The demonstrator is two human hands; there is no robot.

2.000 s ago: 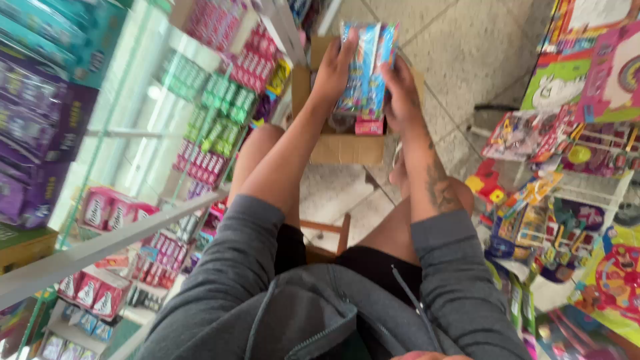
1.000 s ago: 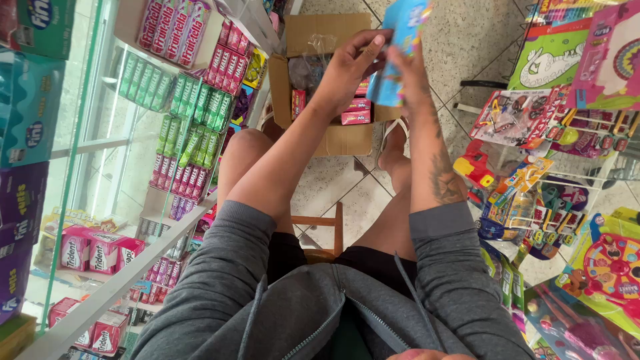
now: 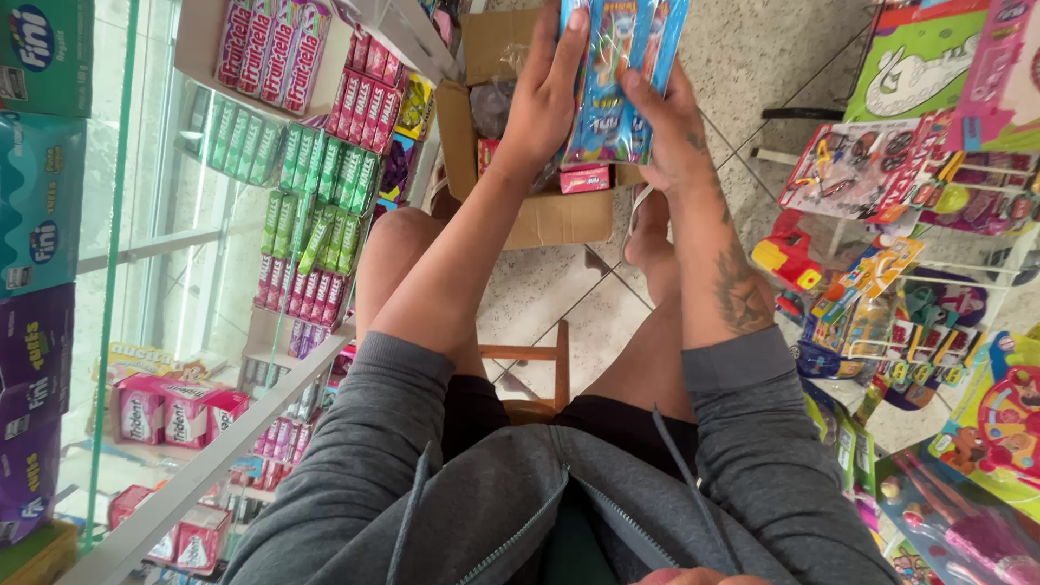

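A shiny blue plastic candy packet (image 3: 611, 97) is held upright between both hands near the top of the view. My left hand (image 3: 552, 93) grips its left edge, thumb along the side. My right hand (image 3: 670, 122) holds the right edge, with the thumb on the front. Behind and below the packet, an open cardboard box (image 3: 561, 219) on the floor holds a small pink candy box (image 3: 585, 179) and a dark plastic bag (image 3: 492, 108). The packet and hands hide part of the box's inside.
At left, glass shelves carry Halls rolls (image 3: 325, 171), a carton of Fruittella sticks (image 3: 272, 53), Trident packs (image 3: 183, 410) and Fini boxes (image 3: 36, 199). At right hang packaged toys (image 3: 853, 171) on a wire rack. A wooden stool (image 3: 561, 366) shows between my legs on the tiled floor.
The blue packet, seen tilted and narrow one second ago with my left hand at its side, now faces me flat, with both hands on its edges.
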